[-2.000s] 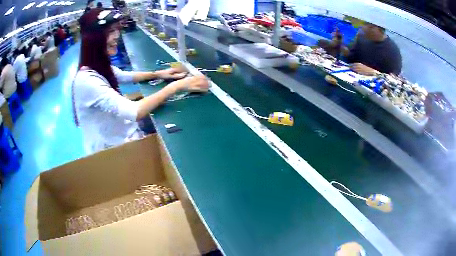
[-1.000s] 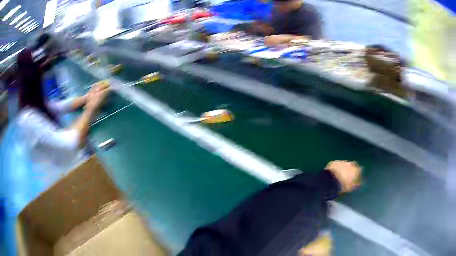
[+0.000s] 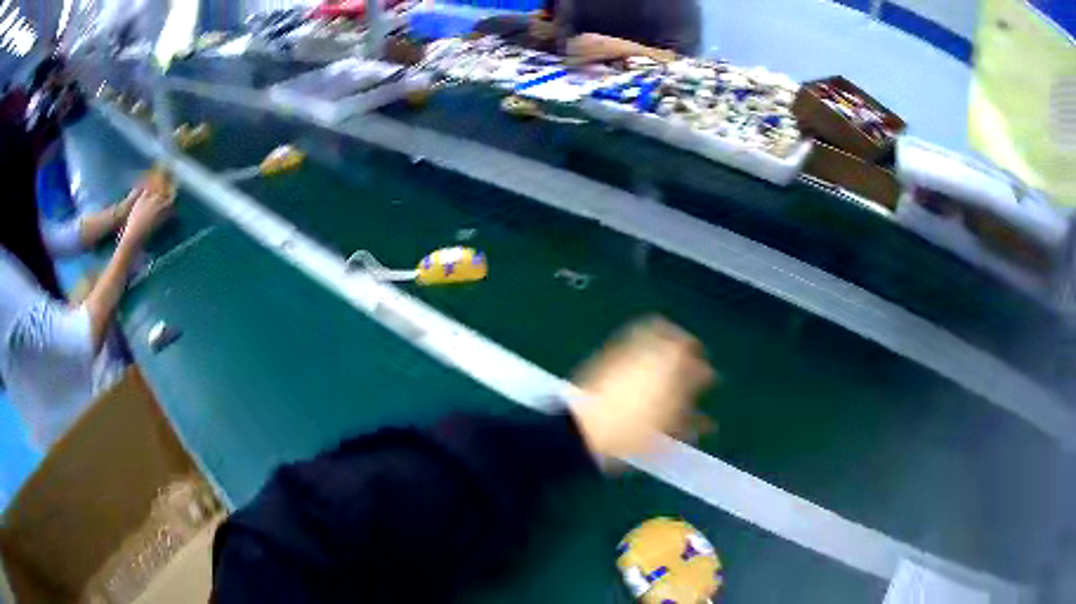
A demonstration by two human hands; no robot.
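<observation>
My left hand (image 3: 647, 383), in a dark sleeve, reaches over the pale metal rail towards the green conveyor. It is blurred, and I cannot tell whether its fingers hold anything. A yellow unit (image 3: 669, 562) with blue and white patches lies on the near green bench, below and right of the hand. Another yellow unit (image 3: 452, 266) lies on the conveyor beyond the rail, its white cord (image 3: 378, 269) trailing left to the rail. A further yellow unit (image 3: 282, 161) lies up the line. My right hand is out of the picture.
An open brown carton (image 3: 89, 496) stands at lower left, with cords inside. A person (image 3: 47, 319) works at the left with both hands over the bench. Across the line are a white tray of small parts (image 3: 732, 118), a brown box (image 3: 844, 118) and another person.
The view has swung right. My left arm has come in from below, and its hand has moved left since a second ago. A yellow unit now shows fully on the near bench.
</observation>
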